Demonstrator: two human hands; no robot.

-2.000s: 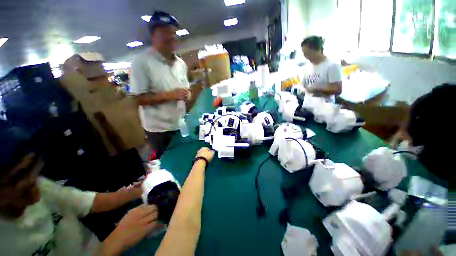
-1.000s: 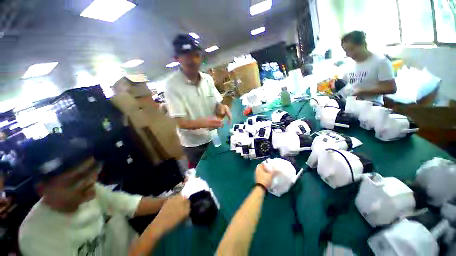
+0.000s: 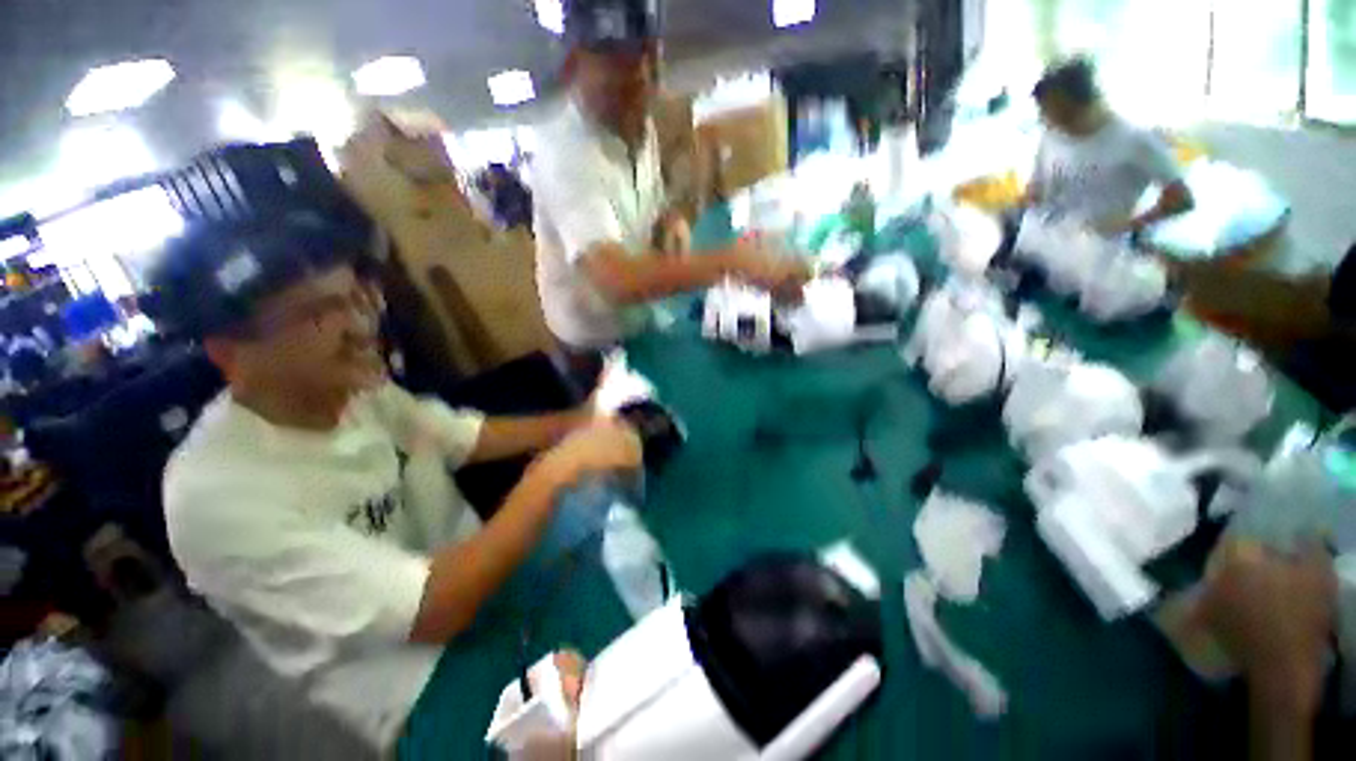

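Note:
A white security camera [image 3: 647, 691] with a glossy black rounded front lies large at the bottom centre, cut off by the lower edge. A flat white antenna [image 3: 822, 711] runs along its right side. My left hand [image 3: 564, 678] shows only as a few blurred fingers at the white mounting block at the camera's left end, closed on it. The rest of this hand is hidden or out of frame. My right hand is not in view.
A translucent bottle [image 3: 635, 561] stands behind the camera. Crumpled white cloth [image 3: 956, 544] lies to its right. White cameras [image 3: 1112, 513] line the table's right side. A person sits at left, others stand beyond, and another person's hand [image 3: 1264, 595] is at right.
My arm has drawn back from the table's middle. A camera is now close at the bottom centre. The standing person at left now reaches over the camera group. The view has shifted.

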